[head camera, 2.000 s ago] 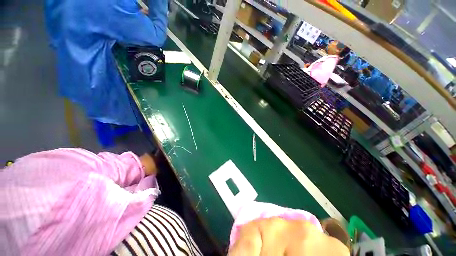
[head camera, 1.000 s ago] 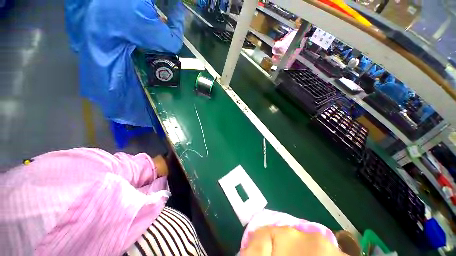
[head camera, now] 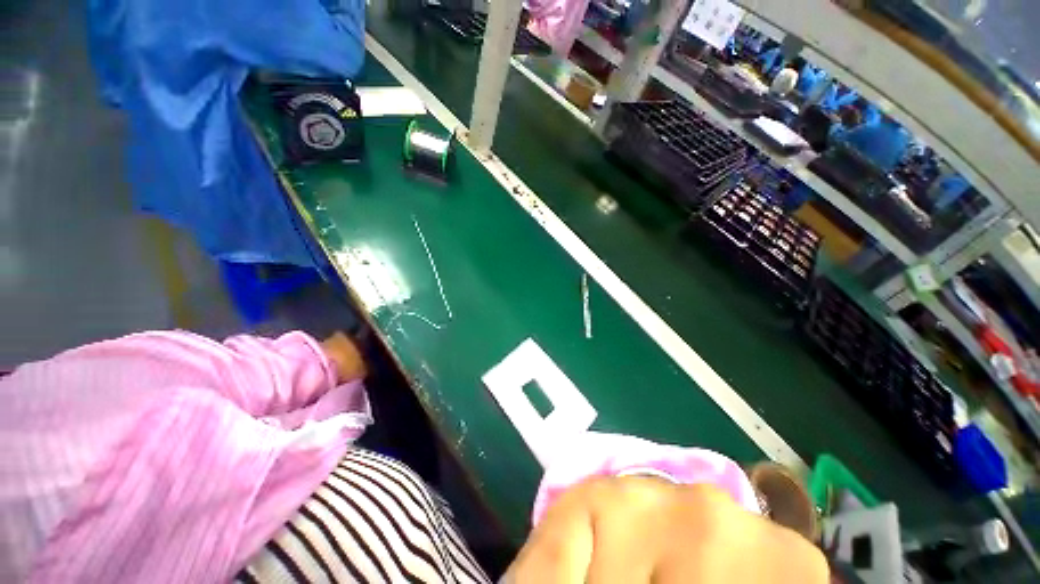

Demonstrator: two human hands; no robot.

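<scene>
My right hand [head camera: 673, 536] is at the bottom, close to the camera. Its back shows and its fingers are cut off by the lower edge, so any grip is hidden. My left hand [head camera: 346, 356] shows only as a bit of wrist past the pink sleeve, at the bench's near edge; its fingers are hidden in shadow. A white plate [head camera: 558, 418] with a rectangular hole lies on the green mat, partly behind my right cuff. A thin silver sliver [head camera: 586, 306], maybe tweezers, lies by the white strip. A pale solder wire [head camera: 430, 265] lies on the mat.
A solder spool [head camera: 428, 148] and black square fan [head camera: 323, 121] stand at the far end, beside a person in blue [head camera: 228, 126]. Black trays [head camera: 762, 234] and a blue bin [head camera: 978, 457] line the far side. A brown ring [head camera: 785, 500] and green tray [head camera: 838, 484] are lower right.
The view has shifted, so the bench items sit further left and higher than a second ago. More of the green tray's area shows. My hands look much the same.
</scene>
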